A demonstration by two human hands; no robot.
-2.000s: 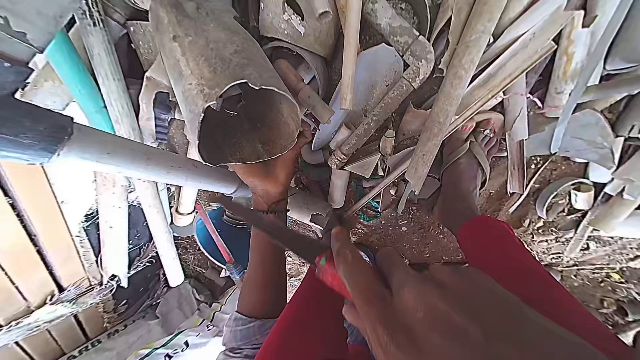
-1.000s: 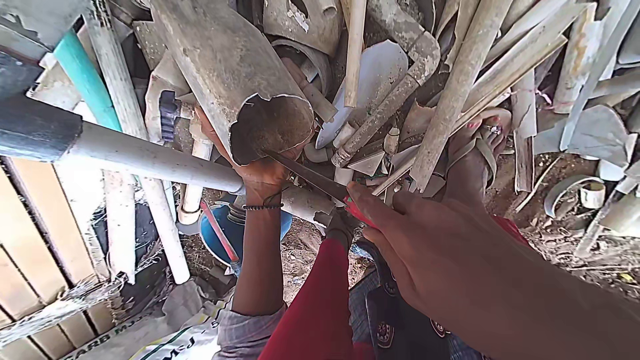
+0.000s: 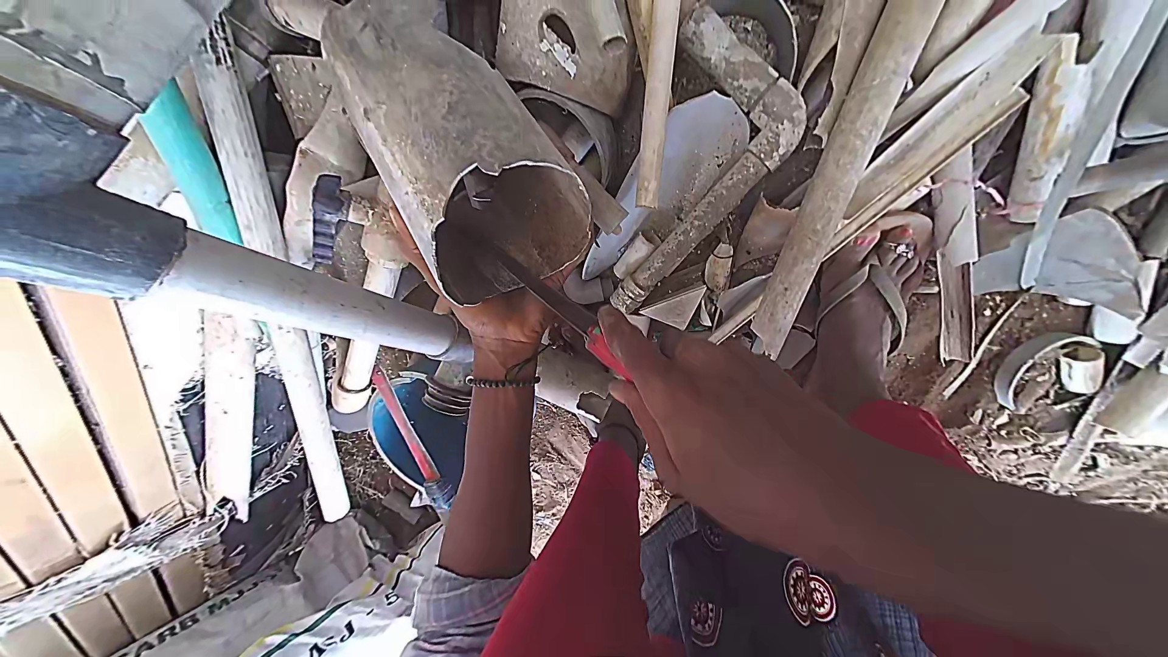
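Observation:
In the head view, a wide grey pipe section (image 3: 429, 100) lies tilted, its ragged open end facing me. My left hand (image 3: 502, 315) grips it from below near that end, with the fingers partly hidden behind the pipe. My right hand (image 3: 675, 383) is closed on the red handle of a long dark blade (image 3: 552, 301), which looks like a knife or a saw. The blade's far part reaches into the pipe's mouth and is dim there. A dark beaded bracelet is on my left wrist.
A long grey pipe (image 3: 310, 306) crosses at the left, above a blue bucket (image 3: 411, 429). Broken pipes, including a bent one (image 3: 703, 219), are piled around. My sandalled foot (image 3: 862, 310) rests at the right. A printed sack (image 3: 338, 611) lies at the lower left.
The blade was below the pipe's open end two seconds ago, pointing left. It has moved up, and its far part is now inside the mouth. The left hand still holds the pipe.

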